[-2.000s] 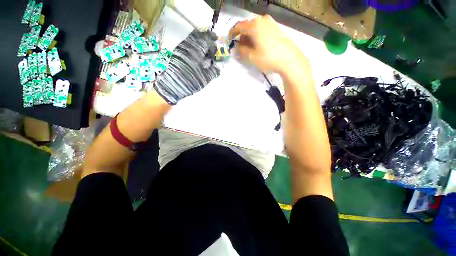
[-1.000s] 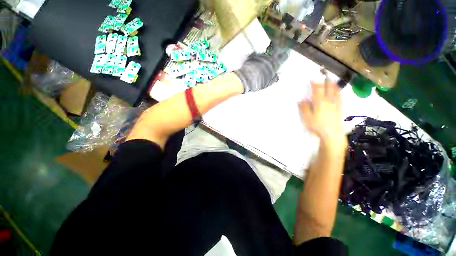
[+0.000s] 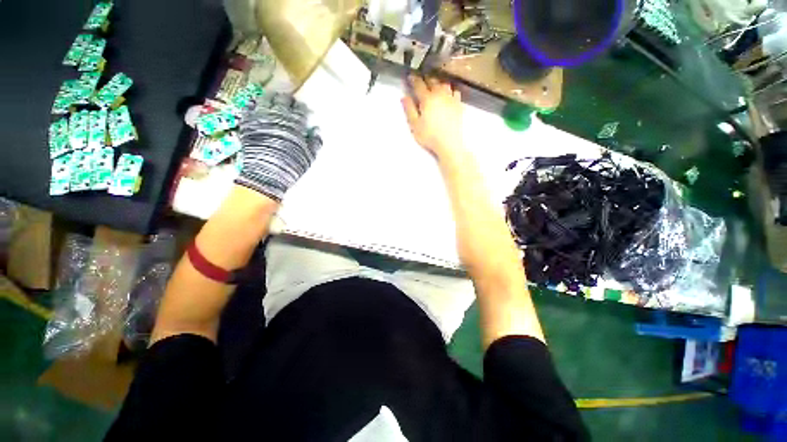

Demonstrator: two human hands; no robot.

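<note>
My gloved left hand lies over the heap of green-and-white circuit boards, left of the white work surface. The glove hides part of the heap and its fingertips, so I cannot tell whether it holds a board. My bare right hand is at the far edge of the white surface, fingers apart, with nothing visible in it. A thin dark rod points down over that edge, left of the right hand. A tangled pile of black cables lies to the right.
Boards in rows lie on the black surface at left. A yellowish funnel hangs above the heap. A wooden stand with metal parts and a purple-rimmed black holder is beyond the bench. Clear plastic surrounds the cables.
My hands worked together on a board with a lead, then separated. My left hand is now at the heap, my right at the far edge. The lead on the white surface is gone; the view has shifted.
</note>
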